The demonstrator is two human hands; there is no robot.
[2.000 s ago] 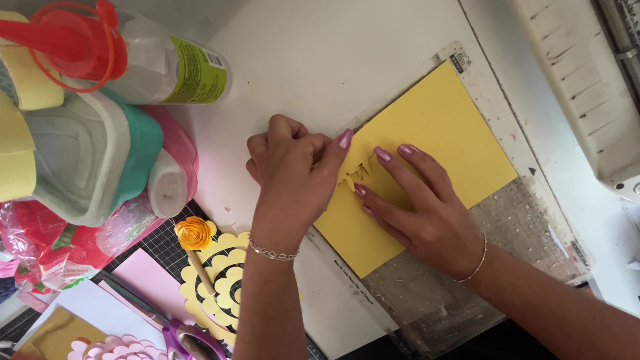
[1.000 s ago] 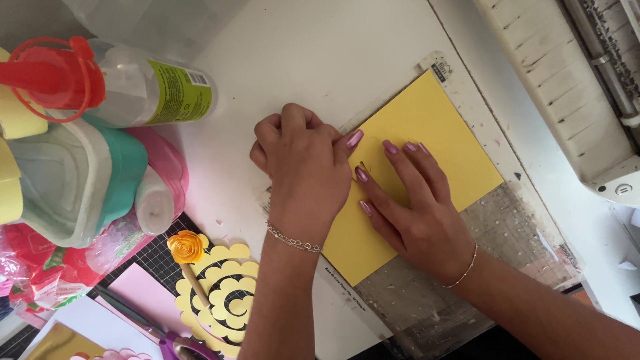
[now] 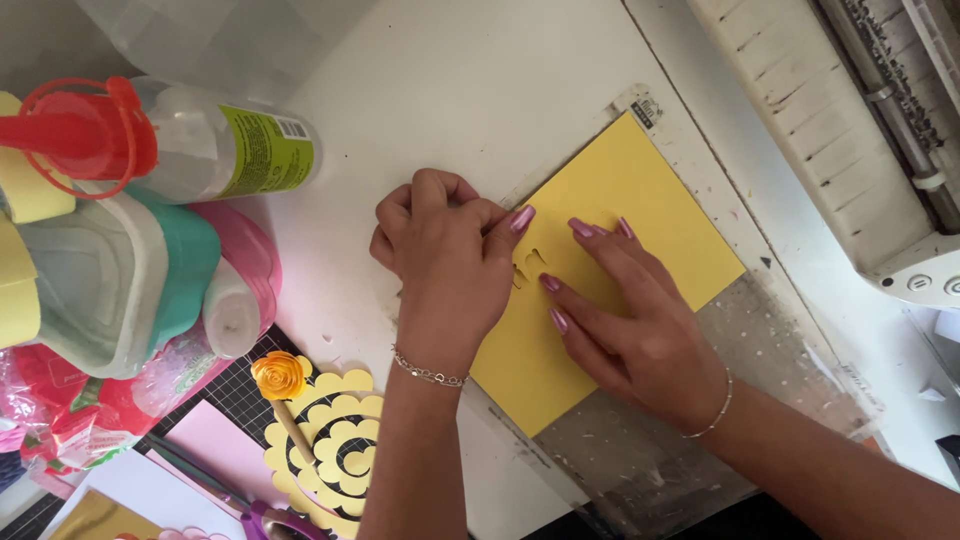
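A sheet of yellow cardstock [image 3: 660,202] lies on a worn, translucent cutting mat [image 3: 675,450]. Small curved cuts show near the middle of its left part. My left hand [image 3: 450,255] is at the sheet's left edge, thumb and fingers pinched together over it; whether a bit of card is between them is hidden. My right hand [image 3: 637,330] rests on the sheet with its fingers apart, the index and middle fingertips just right of the cuts. It holds nothing.
At the left stand a clear bottle [image 3: 202,139] with a red nozzle cap and a teal-and-white tub [image 3: 97,270]. Below lie a scalloped yellow paper spiral [image 3: 330,409], a rolled orange paper flower [image 3: 280,375] and purple-handled scissors [image 3: 274,521]. A white cutting machine [image 3: 810,127] stands at the upper right.
The fingers of my right hand have moved off the cuts, which show more plainly than one second ago. My left hand has stayed pinched at the sheet's edge. The view has shifted slightly.
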